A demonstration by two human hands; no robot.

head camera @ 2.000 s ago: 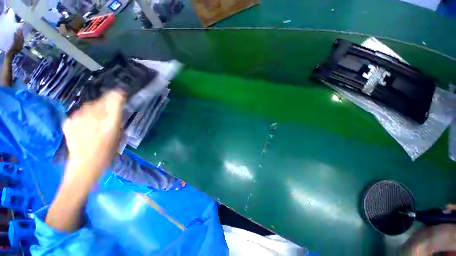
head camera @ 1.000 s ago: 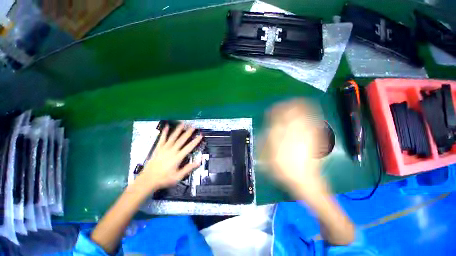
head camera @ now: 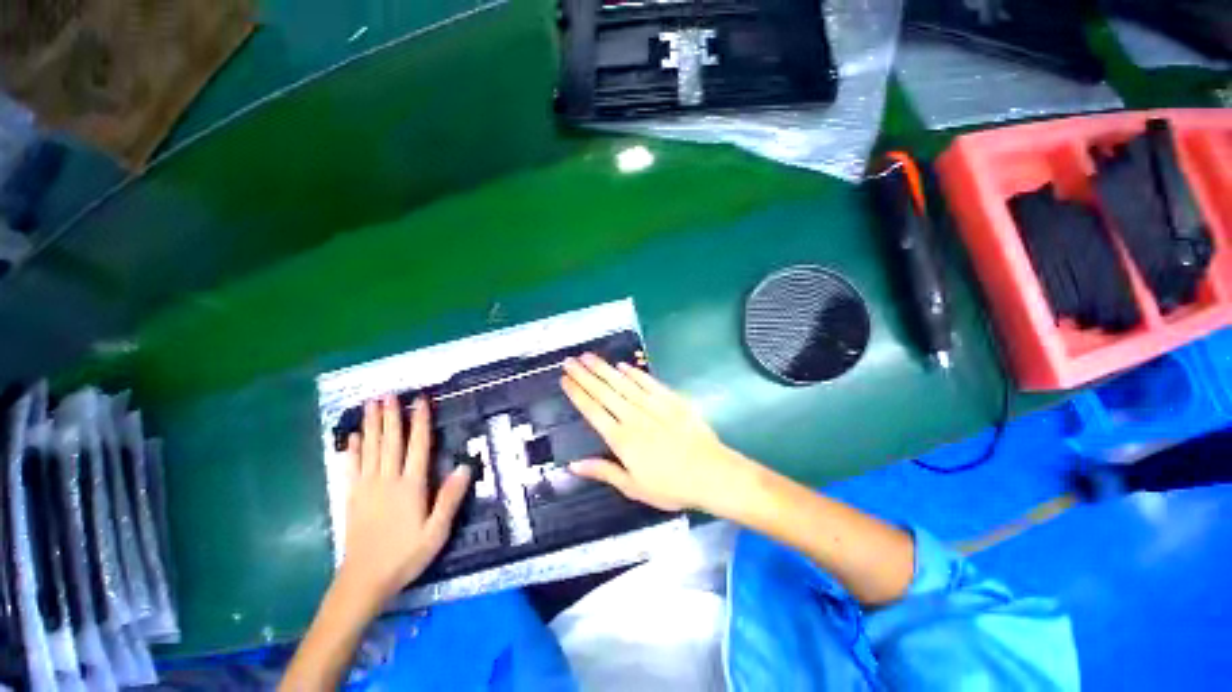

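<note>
A black plastic housing lies flat in front of me on a silvery-white foam sheet. A silver central strip with bracket shapes shows mid-housing. My left hand lies flat on the housing's left part, fingers spread a little and pointing away from me. My right hand lies flat on its right part, thumb apart. Both palms cover parts of the housing; neither hand is seen to grip anything.
A round black dish lies right of the housing. An electric screwdriver lies beside a salmon-red bin of black plastic parts. Another housing lies on wrap behind. Wrapped pieces stand at left. Cardboard lies far left.
My right hand has moved left from beside the dish onto the housing, uncovering the dish. My left hand has shifted to the housing's left part. The housing is now slightly turned.
</note>
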